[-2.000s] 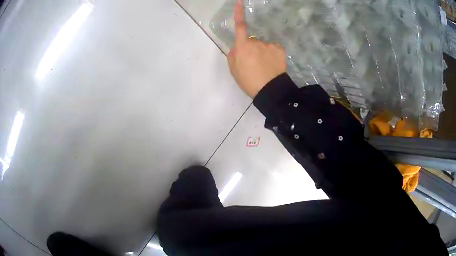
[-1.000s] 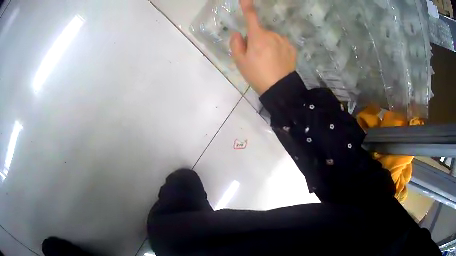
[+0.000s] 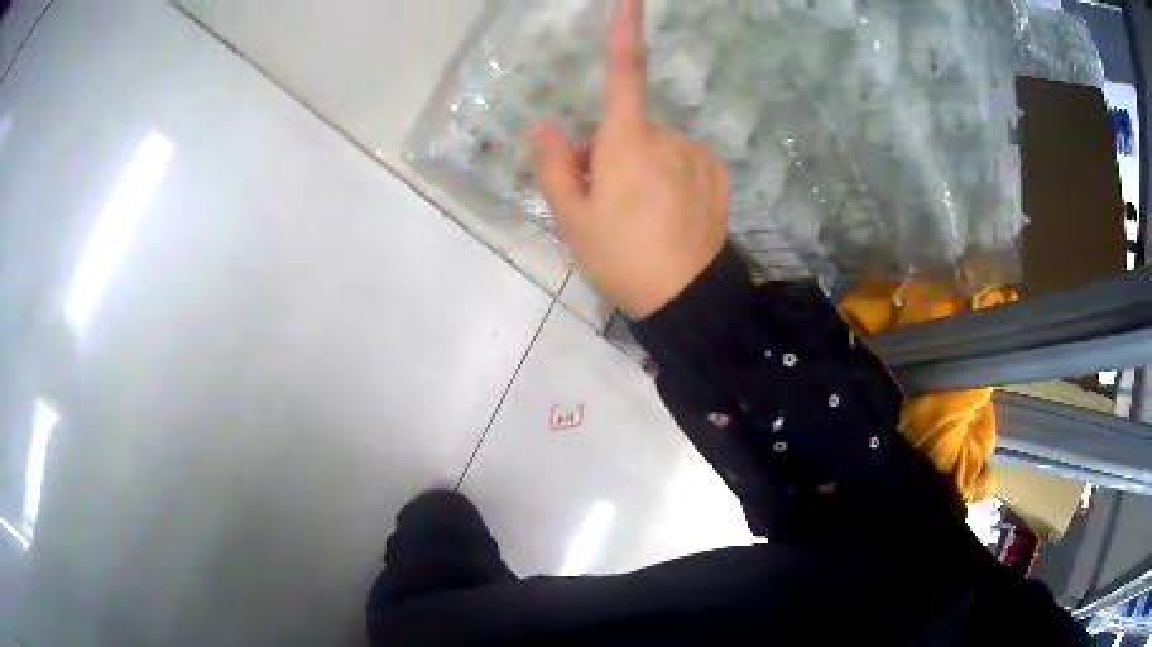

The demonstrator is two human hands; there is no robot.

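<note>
My right hand (image 3: 644,202) reaches in from the lower right in a black patterned sleeve. Its index finger points up, cut off by the top edge, the thumb stands apart and the other fingers are curled. It holds nothing. It is over a stack of clear, shiny plastic packs (image 3: 872,139) with whitish contents, at the upper middle and right. I cannot tell whether the fingertip touches the packs. My left hand is not in view.
Glossy tiled floor (image 3: 253,341) with a small red-bordered sticker (image 3: 566,416). My dark-clothed leg (image 3: 449,544) is at the bottom. Orange cloth (image 3: 954,436), grey metal bars (image 3: 1023,331) and a brown carton (image 3: 1071,190) are at the right.
The view has shifted, so the packs appear further left and lower, and more of the carton shows. My right hand sits lower in the picture, thumb now spread from the pointing finger.
</note>
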